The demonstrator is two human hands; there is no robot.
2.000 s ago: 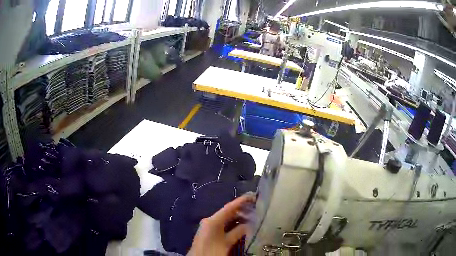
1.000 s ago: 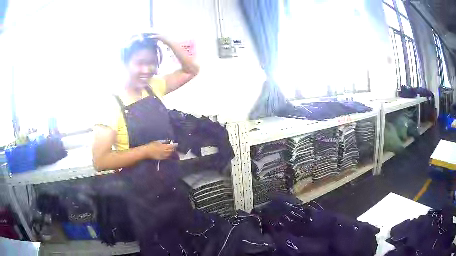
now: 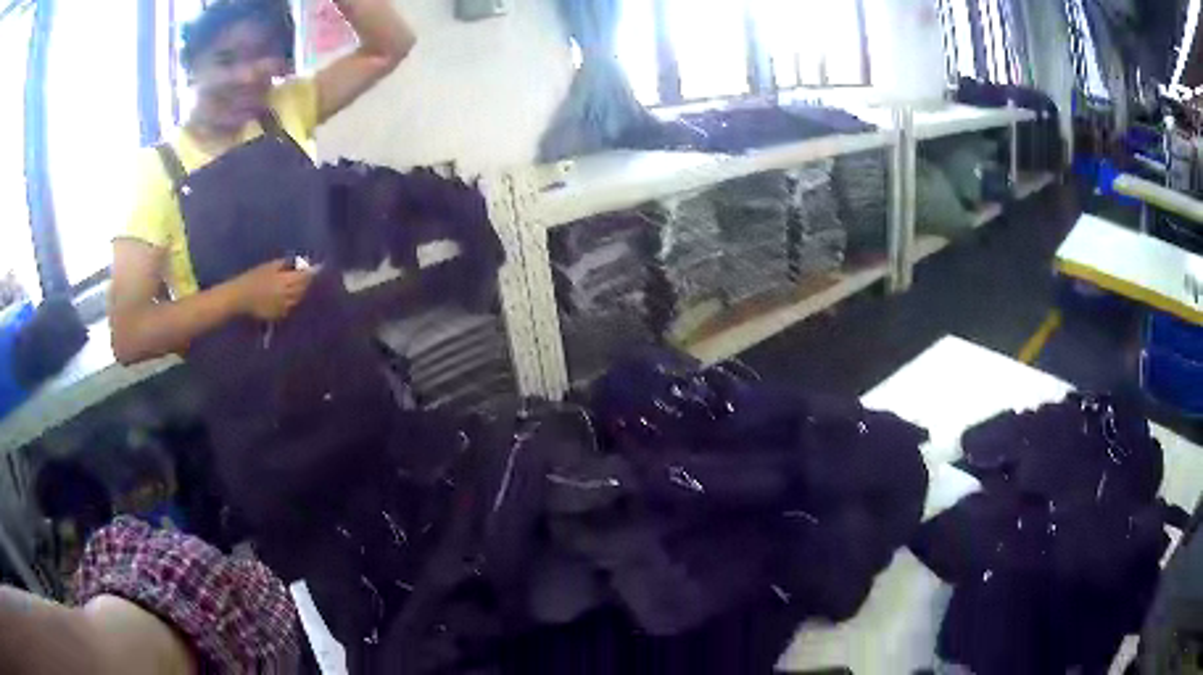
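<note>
A large heap of dark cloth pieces (image 3: 739, 488) with pale thread tails lies across the lower middle. A smaller dark heap (image 3: 1055, 528) lies to its right on the white sewing table (image 3: 970, 382). My left arm, in a dark red checked sleeve (image 3: 185, 593), enters at the lower left corner. Bare skin shows beyond the sleeve and is cut off by the edge, so my left hand is out of the picture. My right hand is not in view.
A person in a dark apron (image 3: 251, 224) and yellow shirt stands at the left, one arm raised, a small pale item in the other hand. White shelving (image 3: 712, 172) with stacked pieces runs along the wall. Another table (image 3: 1135, 264) stands at the right.
My view has swung left from the sewing machine to the person and tilted downward. The hand seen at the machine has left the picture. The checked sleeve has come in at lower left.
</note>
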